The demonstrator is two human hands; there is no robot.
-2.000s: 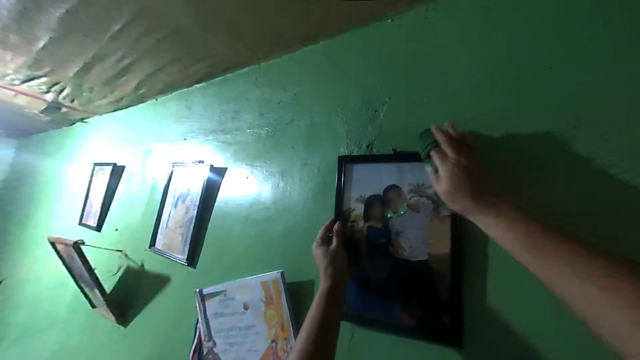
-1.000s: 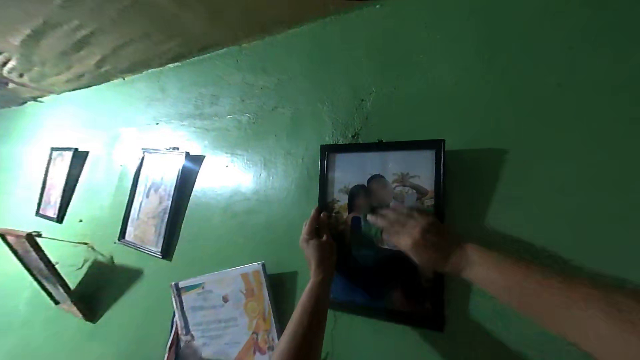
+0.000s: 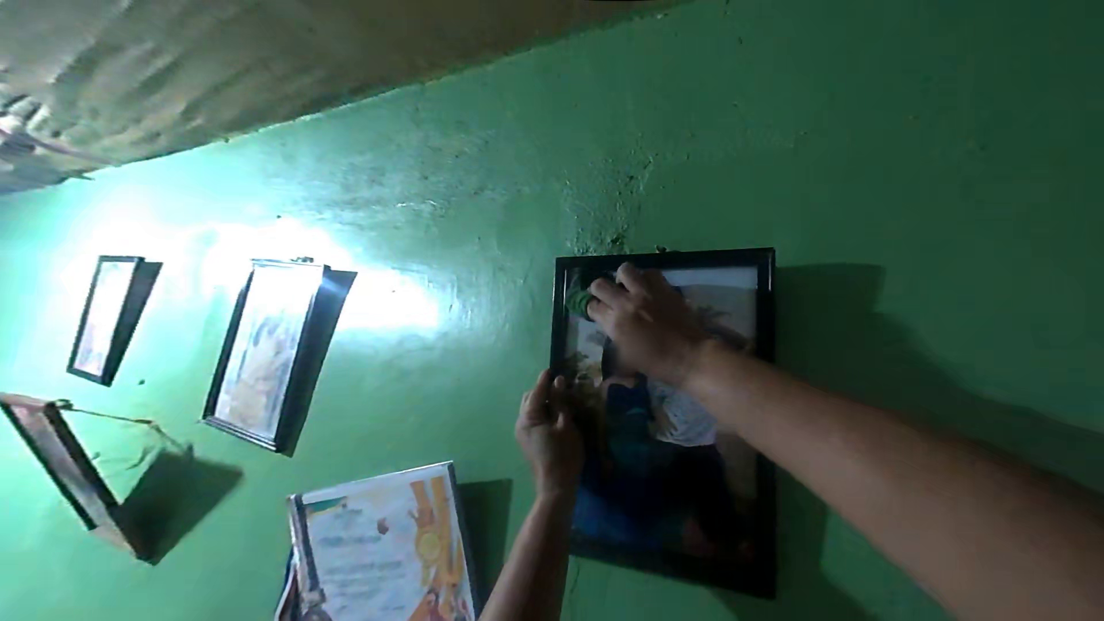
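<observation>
A black-framed photograph (image 3: 770,414) hangs on the green wall, showing two people in front of palm trees. My left hand (image 3: 552,431) grips the frame's left edge, its thumb and fingers at the border. My right hand (image 3: 642,323) is over the upper left part of the picture, fingers bent around a dark green cloth or pad (image 3: 580,303) pressed near the frame's top left corner. The hand and forearm hide part of the photograph.
To the left hang a framed picture (image 3: 267,362), a smaller framed picture (image 3: 105,319) and a tilted frame (image 3: 65,461) on a string. A framed certificate (image 3: 384,543) bearing writing is at the lower middle. The ceiling covering (image 3: 259,69) slopes above the green wall (image 3: 931,172).
My right hand has moved from the frame's top right corner, across the middle of the picture, to its upper left. My left hand stays at the left edge.
</observation>
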